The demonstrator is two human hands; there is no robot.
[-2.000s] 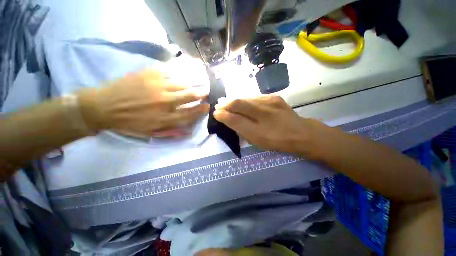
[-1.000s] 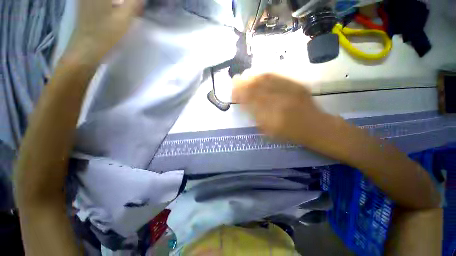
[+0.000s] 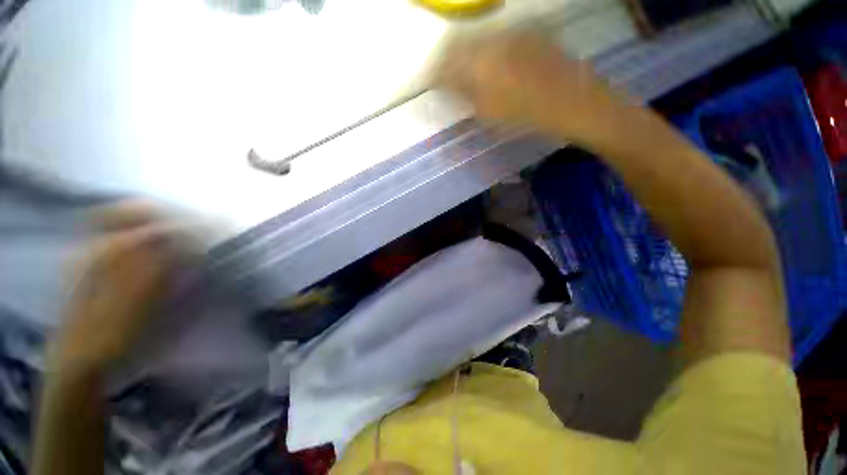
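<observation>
My left hand (image 3: 125, 278) is strongly blurred at the left, over grey cloth at the table's front edge; whether it grips the cloth cannot be told. My right hand (image 3: 515, 79) is blurred over the table's front edge; its fingertips fade into the glare, and I cannot tell what it holds. A thin dark line ending in a small curved grey piece (image 3: 269, 163) lies on the white table (image 3: 344, 83), running towards my right hand. A grey-white panel with a dark curved band (image 3: 436, 301) lies on my lap below the table edge.
Blue plastic crates (image 3: 613, 250) stand at the lower right, below the table. Part of a yellow handle (image 3: 457, 6) shows at the top edge. Grey cloth (image 3: 195, 417) is heaped at the lower left. A dark flat object (image 3: 673, 13) lies at the upper right.
The view has tilted down and turned. My left hand has come down from the upper left to the table's front edge. The large grey-white panel has left the table's middle; a banded panel shows on my lap.
</observation>
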